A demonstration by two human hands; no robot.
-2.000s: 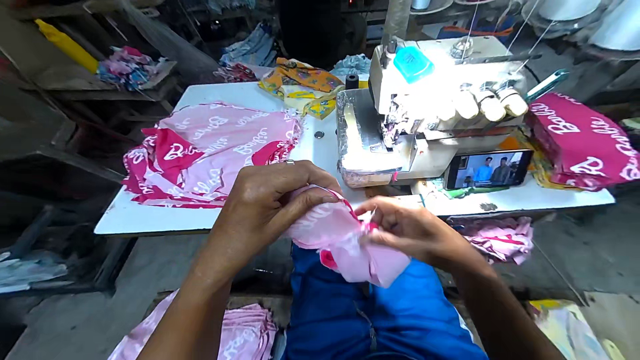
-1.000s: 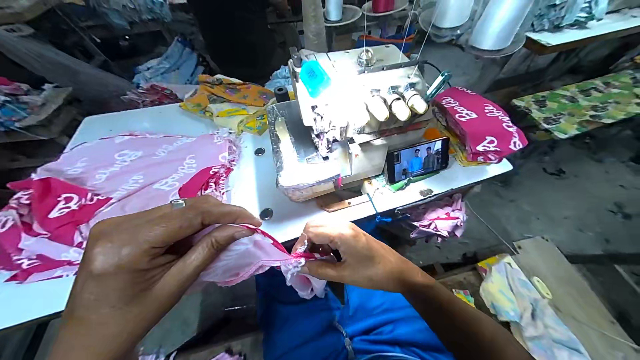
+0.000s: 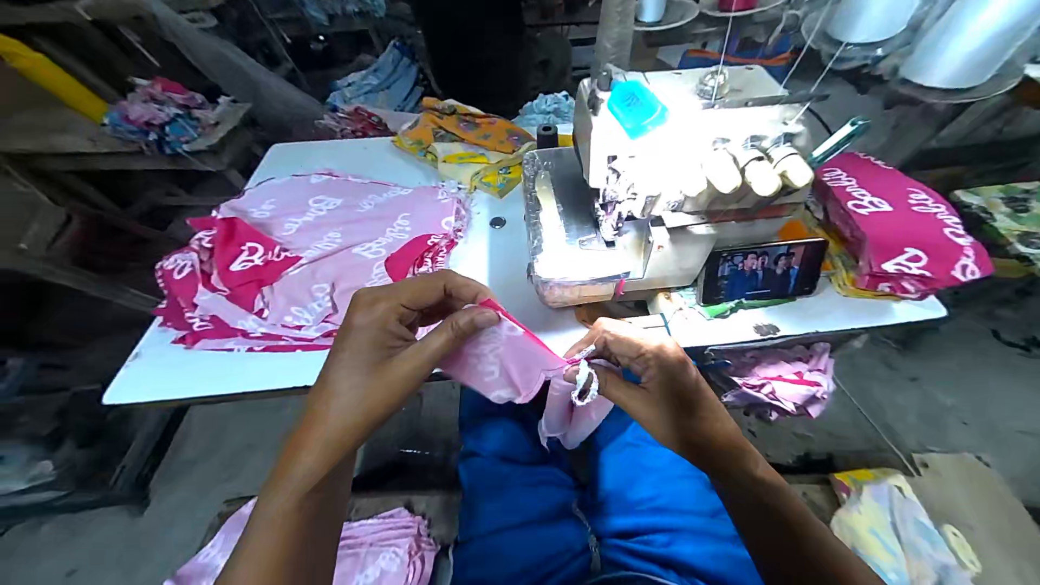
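My left hand pinches one end of a pink fabric piece with a darker pink edge, between thumb and fingers. My right hand pinches the same piece further right, where a white thread chain curls at the fingertips. The piece is stretched between both hands and its lower part hangs above my lap. Beyond the hands stands a serger sewing machine on the white table. A heap of pink printed fabric lies left of the machine.
A phone leans against the machine's front. Folded magenta fabric lies at the table's right, yellow-orange cloth behind. Thread cones stand at upper right. Pink scraps hang under the table edge; stacked pink pieces lie low at left.
The fabric was bunched between my hands two seconds ago; now it is drawn out between them, and the white thread chain shows at my right fingertips. The view has swung right and back.
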